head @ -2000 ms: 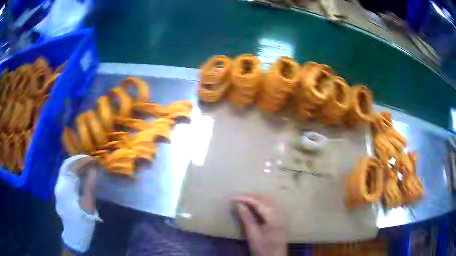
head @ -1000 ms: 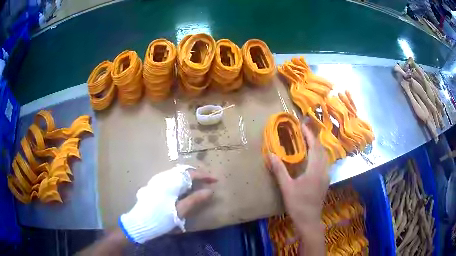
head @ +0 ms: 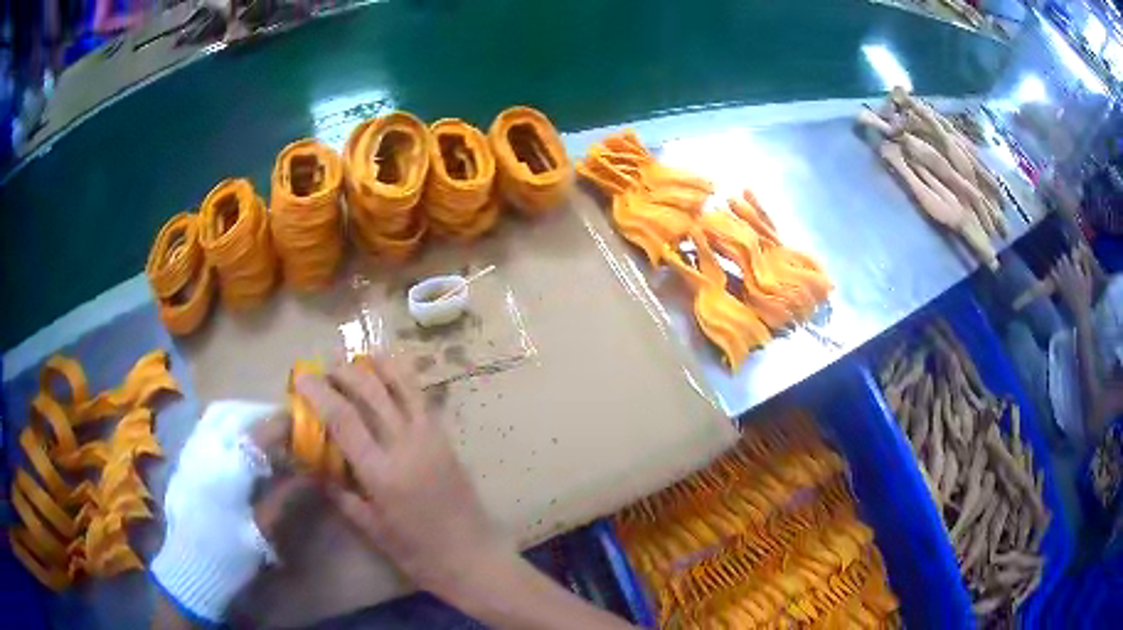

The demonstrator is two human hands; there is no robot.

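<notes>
A stack of joined orange bands (head: pixel 308 425) is between my two hands at the left front of the tan work board (head: pixel 579 412), mostly hidden by the fingers. My right hand (head: pixel 413 474), bare, lies over its right side and grips it. My left hand (head: pixel 222 492), in a white knit glove with a blue cuff edge, touches its left side; its fingers are partly hidden. The white glue cup (head: pixel 437 300) stands beyond, with a thin pale stick (head: pixel 470 282) resting across it.
Tall stacks of orange bands (head: pixel 308 222) line the far board edge before the green belt (head: pixel 493 55). Looped strip bundles (head: pixel 92 468) lie left, wavy bundles (head: pixel 727 265) right, tan bundles (head: pixel 936 172) far right. Blue crates (head: pixel 917 492) hold orange and tan pieces below. A person's hand (head: pixel 1071 289) shows far right.
The band stack has moved from the board's right side to its left front, carried by my right hand. My left hand has come to it. The view has shifted right.
</notes>
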